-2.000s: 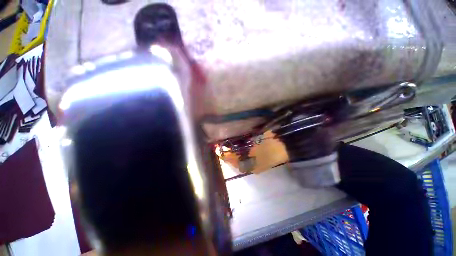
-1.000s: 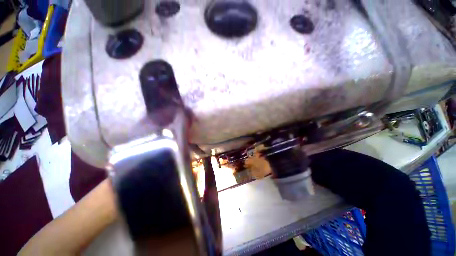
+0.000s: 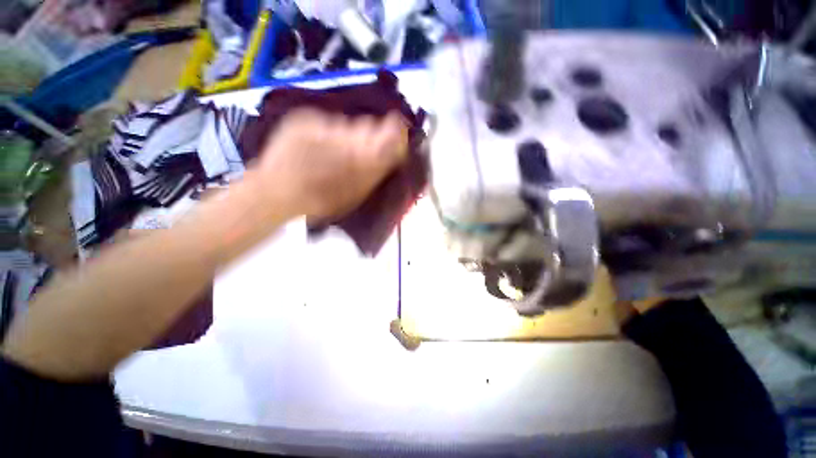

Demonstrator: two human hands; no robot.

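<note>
My left hand (image 3: 344, 161) is blurred, with curled fingers, over a maroon fabric piece (image 3: 371, 219) left of the sewing machine head (image 3: 617, 134). The fabric spreads behind and below the hand; whether the fingers grip it cannot be told. My right arm reaches in from the lower right in a dark sleeve. Only a bit of my right wrist (image 3: 637, 309) shows, and the hand is hidden behind the machine head. The lit needle area is partly covered by a shiny metal guard (image 3: 573, 234).
Striped pieces (image 3: 161, 152) lie bundled at the left of the white table (image 3: 295, 380). Another maroon panel (image 3: 190, 318) lies partly under my left forearm. Yellow (image 3: 195, 61) and blue (image 3: 265, 49) bins stand behind. A small brownish object (image 3: 404, 335) sits at the bed's corner.
The view has shifted back and left, showing more table and the whole machine front. My left arm has reached forward, and its hand now shows over maroon fabric. My right hand remains hidden.
</note>
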